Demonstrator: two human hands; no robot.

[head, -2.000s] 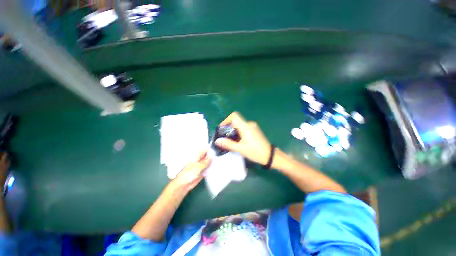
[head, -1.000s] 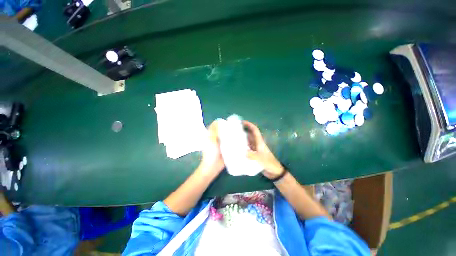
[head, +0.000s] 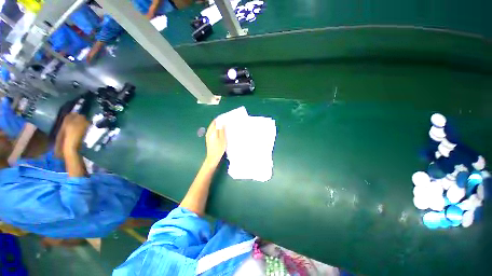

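Observation:
My left hand (head: 216, 143) is at the left edge of the stack of white sheets (head: 251, 151) and grips one white sheet (head: 233, 116), which lies tilted over the stack's upper left corner. My fingertips are partly hidden by the white sheet. My right hand is not in view. Black cylindrical devices (head: 241, 87) lie beyond the stack, beside the post foot, with a white disc (head: 232, 74) on them. A loose pile of white and blue discs (head: 455, 194) lies at the far right.
A single pale disc (head: 202, 131) lies left of my hand. A grey metal post (head: 162, 54) rises from the green bench (head: 334, 156). A worker in a blue jacket (head: 65, 197) sits at the left, hands near black devices (head: 113, 98) and white pieces. More workers show at the upper left.
The view has swung left. My hands have parted: the left has moved to the stack, and the right has left the picture. The white bundle between my hands no longer shows there.

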